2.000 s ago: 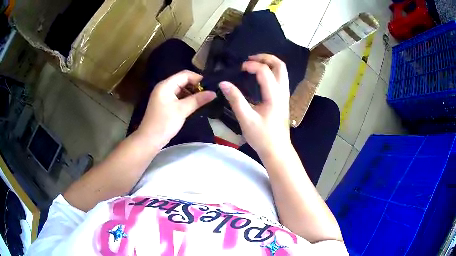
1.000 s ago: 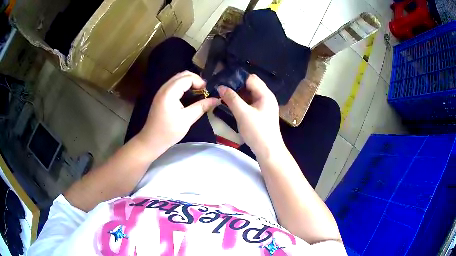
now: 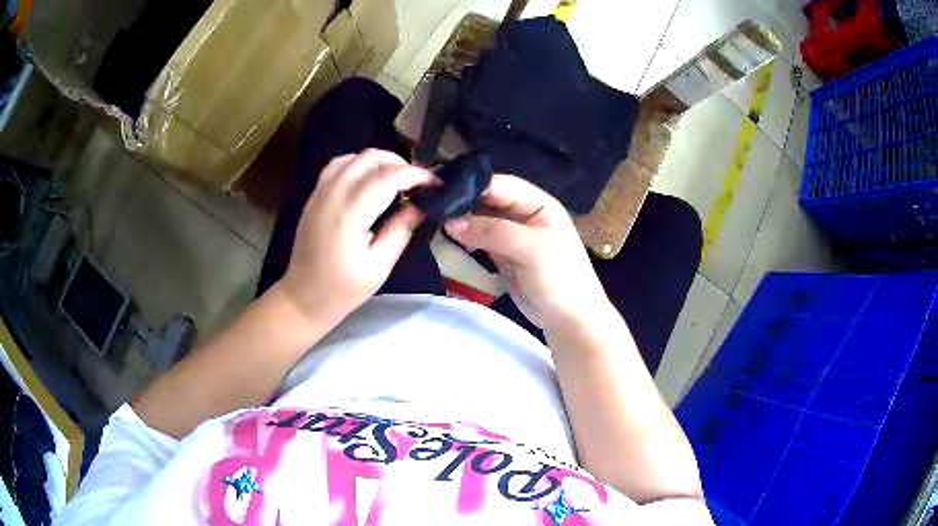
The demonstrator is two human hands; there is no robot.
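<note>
A small black pouch (image 3: 459, 188) is held between my two hands above my lap, bunched up with a slightly shiny dark face. A tiny bit of gold shows at its left end, by my left fingers. My left hand (image 3: 355, 221) grips the left end of the pouch with bent fingers and thumb. My right hand (image 3: 527, 238) pinches its right side between thumb and fingers. Flat black cloth pieces (image 3: 555, 103) lie on the wooden stool (image 3: 620, 218) just beyond my hands. The fingers hide part of the pouch.
A large open cardboard carton (image 3: 221, 92) stands at the left. A narrow cardboard piece (image 3: 720, 70) sticks out from the stool's right side. Blue plastic crates (image 3: 874, 144) and a red object (image 3: 845, 39) stand at the right. Yellow tape (image 3: 732, 185) marks the tiled floor.
The pouch has become a smaller, more compact bunch. My left fingers have closed further over its left end, and my right hand has moved slightly lower. The cloth on the stool has not moved.
</note>
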